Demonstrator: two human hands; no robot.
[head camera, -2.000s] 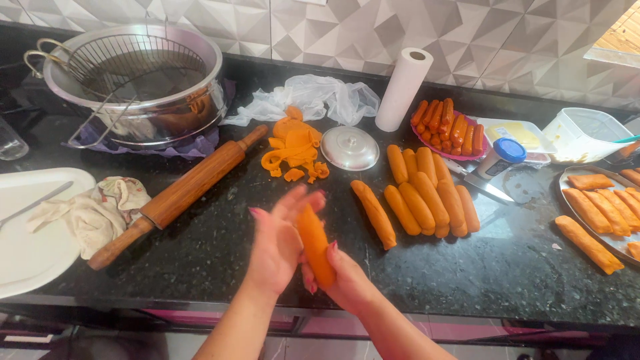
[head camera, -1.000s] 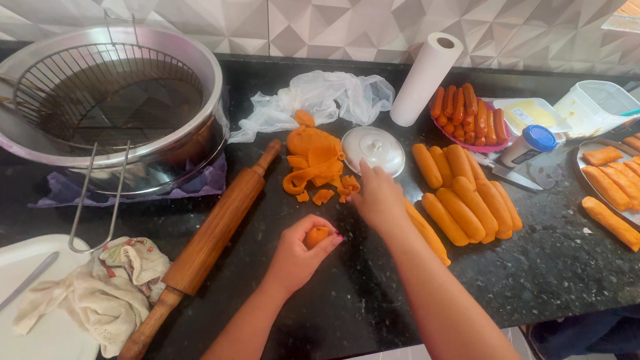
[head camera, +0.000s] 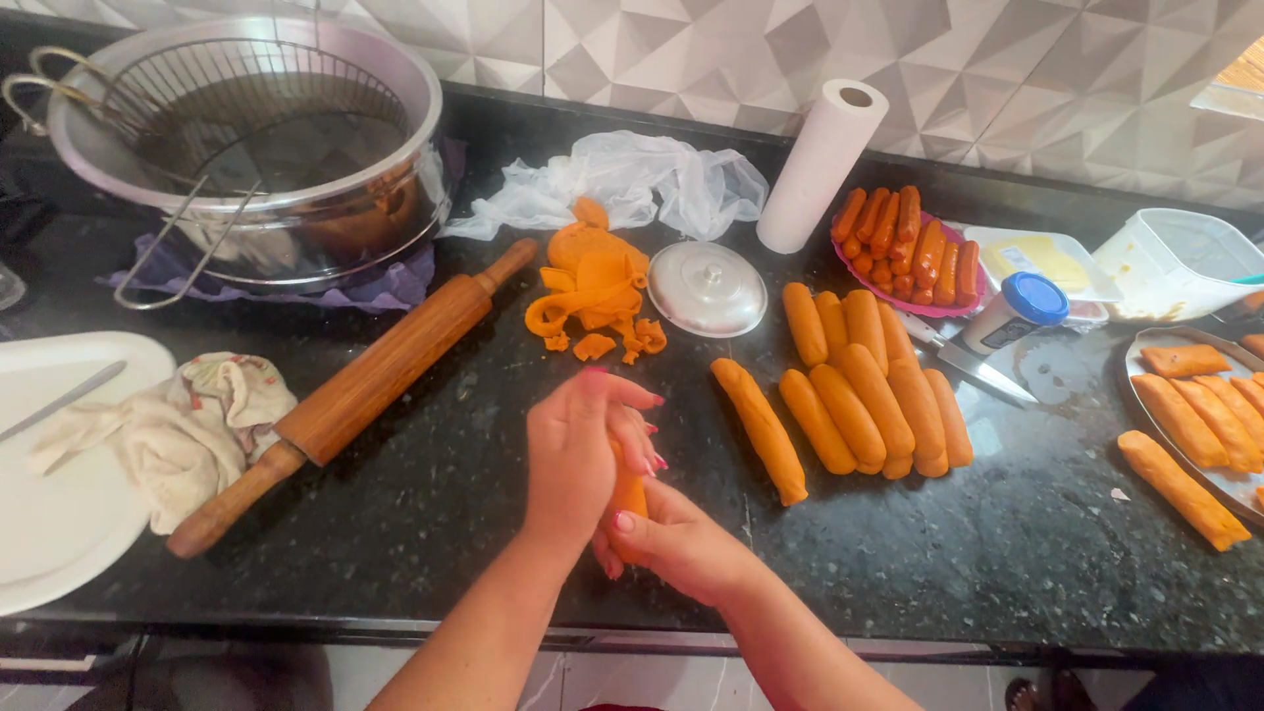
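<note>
An orange dough roll (head camera: 628, 486) is pressed between my two hands above the front of the black counter. My left hand (head camera: 583, 449) lies along its upper part with the fingers bent over it. My right hand (head camera: 676, 543) grips its lower end, thumb on top. Behind my hands lies a heap of orange dough scraps (head camera: 592, 281), beside a round metal lid (head camera: 707, 289). One dough roll (head camera: 760, 432) lies just right of my hands, next to a stacked group of smooth dough rolls (head camera: 862, 385).
At left are a wooden rolling pin (head camera: 385, 370), a crumpled cloth (head camera: 202, 425), a white tray (head camera: 84, 563) and a large metal pot (head camera: 395, 222) with a wire basket. At right are a knife (head camera: 987, 373), a blue-lidded jar (head camera: 1032, 299), sausages on a pink plate (head camera: 948, 308) and a paper roll (head camera: 823, 168).
My right hand has come back from beside the metal lid to the dough in my left hand. Both hands now hold the roll together.
</note>
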